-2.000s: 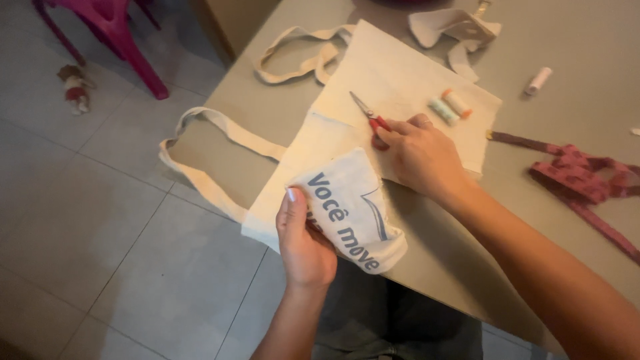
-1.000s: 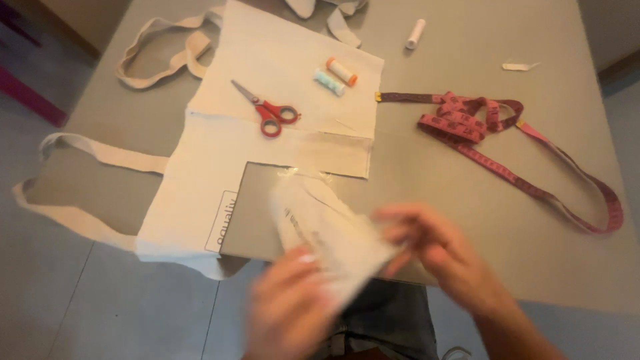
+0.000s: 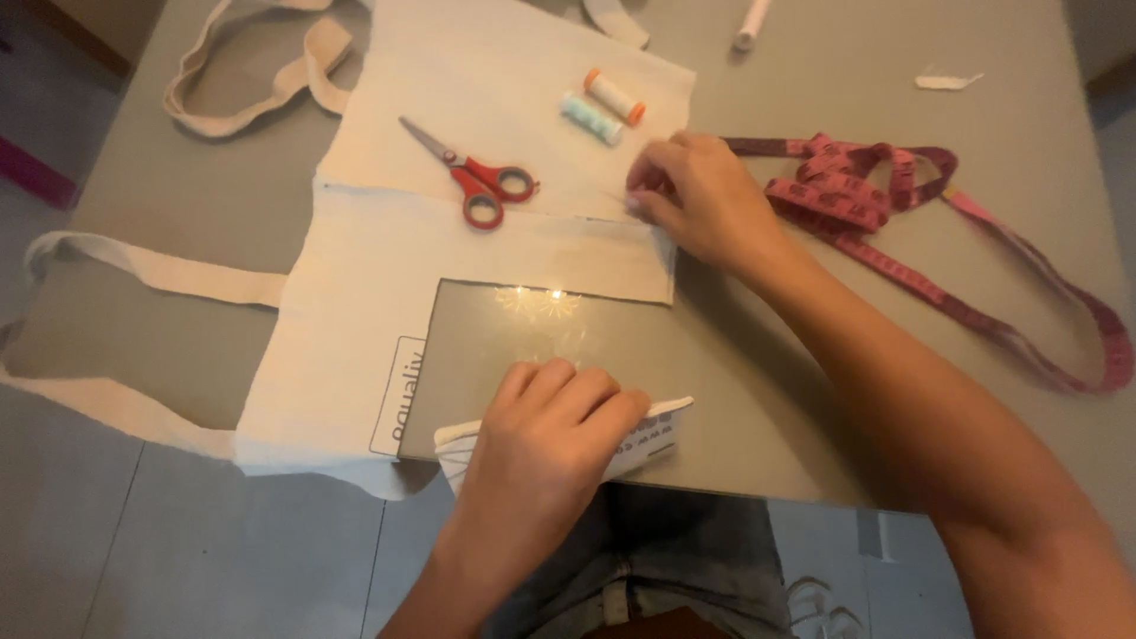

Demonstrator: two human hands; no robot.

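Note:
My left hand [image 3: 555,426] presses a folded piece of printed cream fabric [image 3: 652,444] at the table's near edge, fingers curled over it. At the right edge of a large cream cloth [image 3: 382,257], the fingertips of my right hand [image 3: 643,191] are pinched together; a thin, faint line, perhaps a needle or pin, shows at them. Red-handled scissors [image 3: 479,182] lie on that cloth to the left of my right hand, their blades pointing up and left. Above lie an orange-ended thread spool [image 3: 614,96] and a pale green one [image 3: 591,119], side by side.
A pink measuring tape [image 3: 834,191] lies in loops on the table [image 3: 799,426], right of the cloth. Fabric straps [image 3: 160,266] lie on the left, partly past the table edge. Another spool [image 3: 751,25] and a white scrap [image 3: 945,82] lie at the far right.
My right hand has left the printed piece and moved up to the large cloth's right edge. The scissors, which my right hand was touching two seconds ago, lie on the cloth.

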